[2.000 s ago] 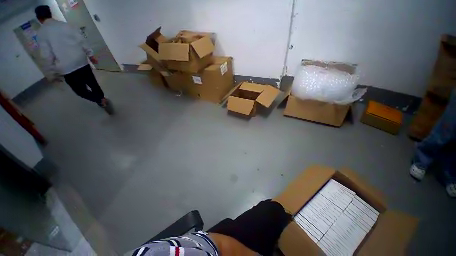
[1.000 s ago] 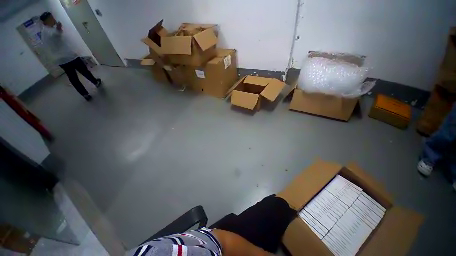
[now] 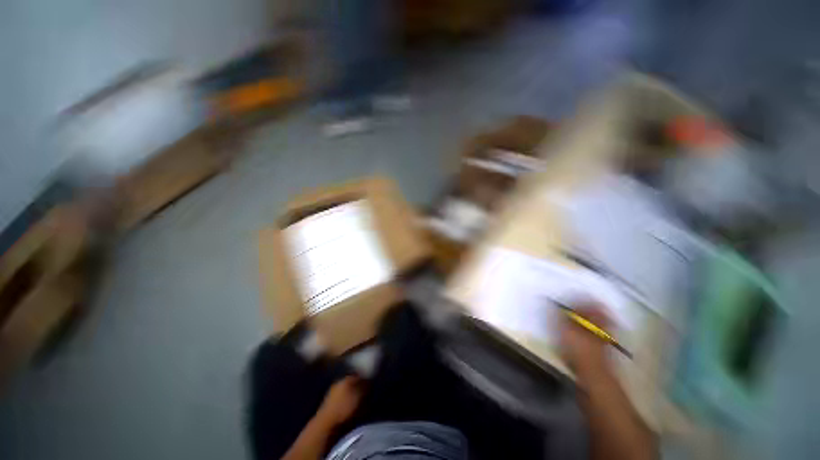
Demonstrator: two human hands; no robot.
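The frame is strongly blurred. My right hand (image 3: 586, 331) is on the light-wood desk (image 3: 517, 220) and holds a yellow pen (image 3: 592, 324) with dark ends. The hand lies over the right part of a white form (image 3: 517, 292) near the desk's front edge. My left hand (image 3: 342, 399) is low by my dark-clothed legs; blur hides whether its fingers hold anything. The open carton (image 3: 407, 225) stands left of the desk, in front of my knees, with white boxes (image 3: 337, 250) filling it.
More white papers (image 3: 629, 229) lie further up the desk. A green pile (image 3: 733, 332) with a dark slab on it is at the right. A bright orange thing (image 3: 699, 133) is at the far end. A person's legs (image 3: 351, 54) stand beyond the carton; cartons (image 3: 180, 171) are at left.
The view has swung right from the wall and floor to the desk. Both my hands and the pen now show. The carton has shifted left in view; the walking person is out of view.
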